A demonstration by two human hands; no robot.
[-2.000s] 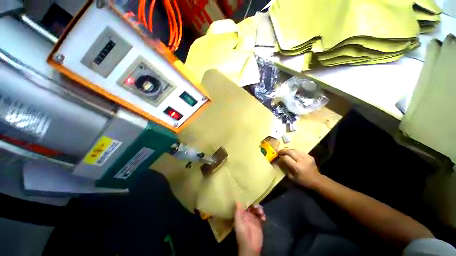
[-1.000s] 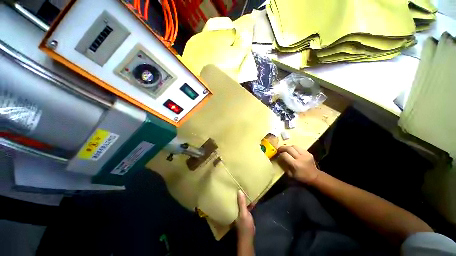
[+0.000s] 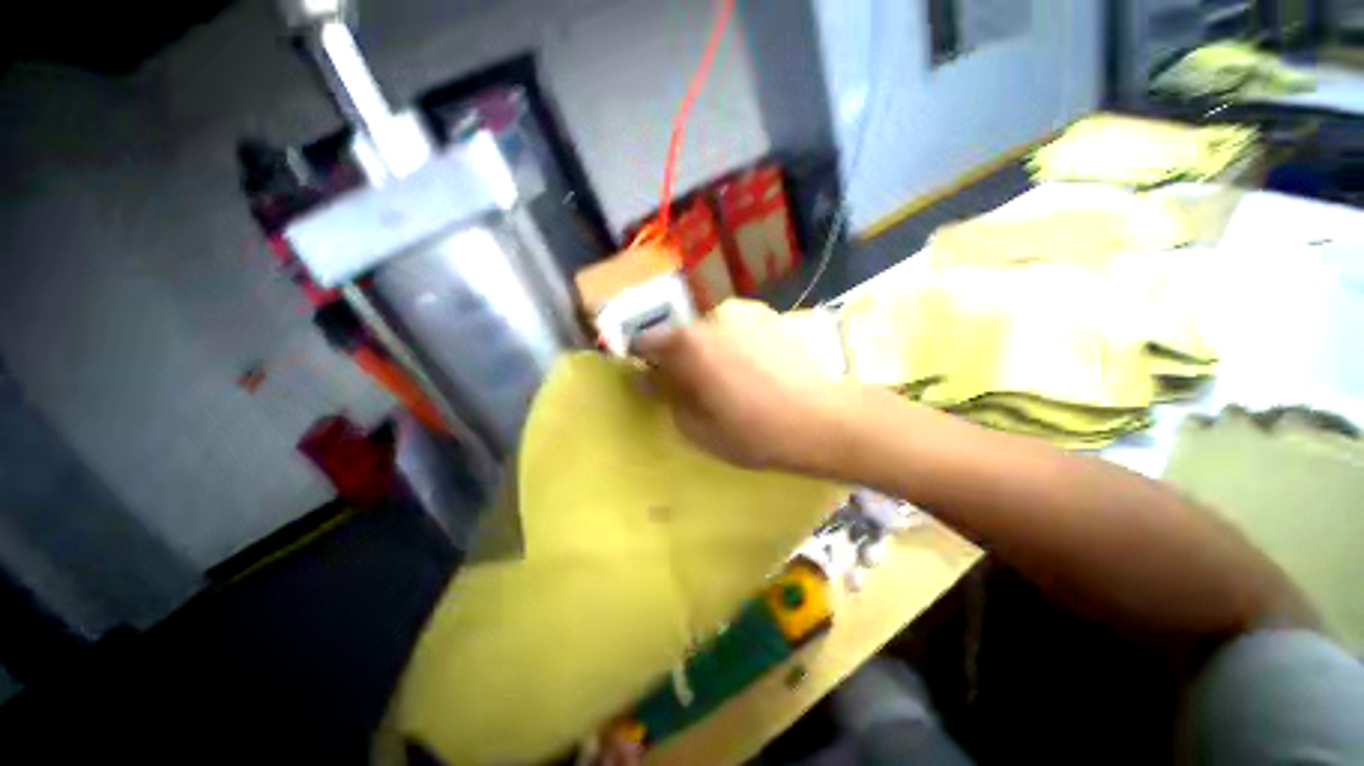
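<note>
A large limp yellow panel (image 3: 643, 524) is raised in front of the press, covering its lower part. A small dark mark shows near its middle. My right hand (image 3: 733, 392) is shut on the panel's upper edge, with the forearm crossing from the right. Of my left hand (image 3: 619, 747), only blurred fingertips show at the panel's lower edge, by the bottom of the picture; their grip cannot be told. A yellow start button box (image 3: 800, 599) sits at the end of a green bar on the wooden press table (image 3: 860, 636).
The silver press cylinder (image 3: 464, 322) stands behind the panel, beside the small-looking control box (image 3: 646, 310). An orange hose (image 3: 690, 127) hangs above. Layered yellow panels (image 3: 1032, 322) lie on the white table at right; paler panels (image 3: 1272, 501) lie nearer. Red boxes (image 3: 756, 225) stand behind.
The view has tilted up towards the room. My right hand has gone from beside the button box to the panel's far edge, and the panel has lifted. My left hand is now mostly hidden.
</note>
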